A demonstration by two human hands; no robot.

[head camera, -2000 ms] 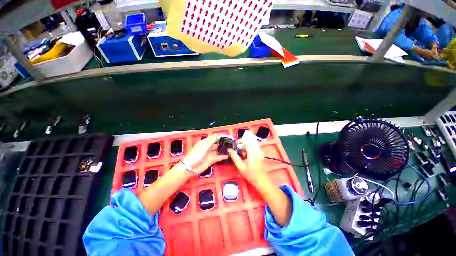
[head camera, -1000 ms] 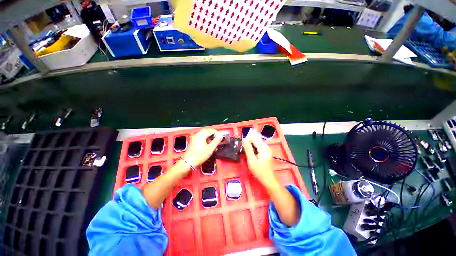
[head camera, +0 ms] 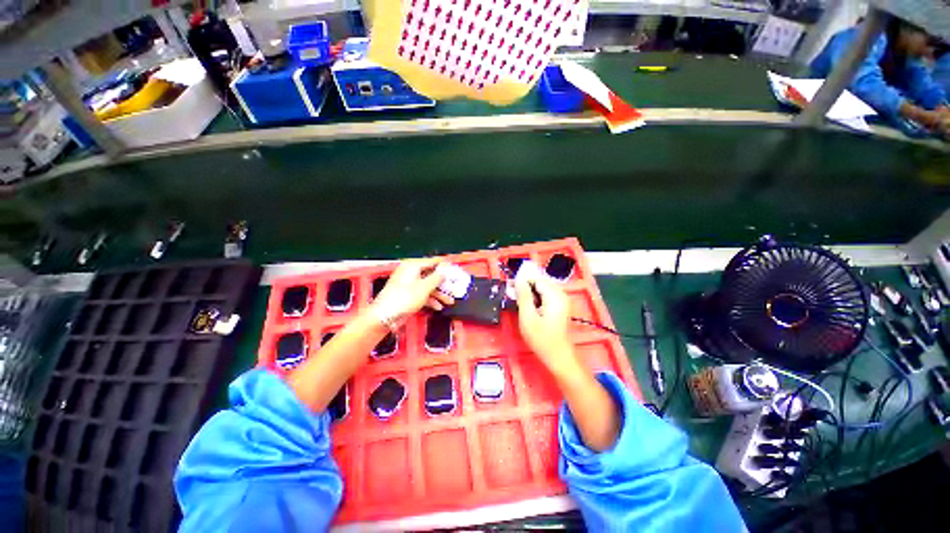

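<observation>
My left hand (head camera: 410, 293) holds a small whitish, silver-rimmed piece (head camera: 454, 282), likely a watch unit, against the left end of a flat black wired box (head camera: 481, 301). My right hand (head camera: 542, 307) is at the box's right end, fingers closed around its cable end; the exact grip is partly hidden. Both hands are above the red tray (head camera: 469, 463). Several watch units with dark screens, such as one near the middle (head camera: 440, 394), lie in its pockets. One unit (head camera: 488, 381) looks pale.
A black tray (head camera: 125, 385) at left holds one small piece (head camera: 213, 322). Small pieces lie on the green belt (head camera: 344, 198) behind. At right are a slim dark stick (head camera: 653, 352), a black fan (head camera: 788, 309), a bottle (head camera: 742, 386) and a power strip (head camera: 758, 448). A sticker sheet (head camera: 490, 42) hangs above.
The black box, first mostly covered by my hands, now shows flat between them. A whitish face of the piece in my left hand now shows. The view has shifted slightly, and belt pieces appear farther right.
</observation>
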